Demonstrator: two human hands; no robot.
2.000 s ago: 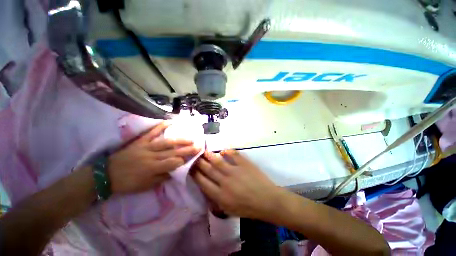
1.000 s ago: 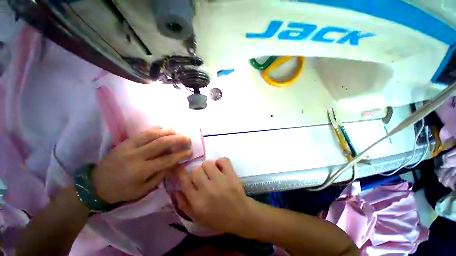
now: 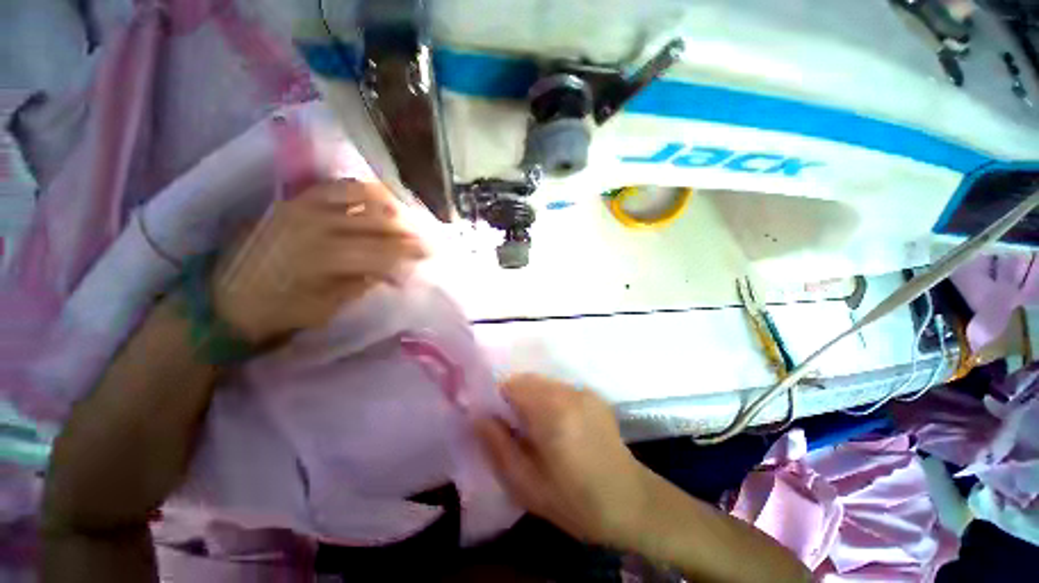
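A large pale pink garment panel (image 3: 342, 421) lies over the front of the machine bed and hangs below it, with a darker pink band on it. My left hand (image 3: 325, 256), blurred, lies on the cloth left of the needle area, fingers towards the bright light. My right hand (image 3: 564, 450), also blurred, grips the panel's right edge at the table's front edge. The lockstitch sewing machine (image 3: 729, 114) stands above and behind the cloth. The needle itself is lost in glare.
Yellow-handled scissors (image 3: 647, 207) lie beneath the machine arm. Slim yellow and green snips (image 3: 763, 330) lie on the bed at right. A pale cord (image 3: 877, 310) slants across the right side. Crumpled pink cloth (image 3: 849, 507) is low at right. More pink cloth (image 3: 125, 148) lies at left.
The cloth has shifted and more of it shows bunched between my hands. My left hand has moved up; my right hand has moved right and slightly down, drawing the panel's edge. The camera view has shifted.
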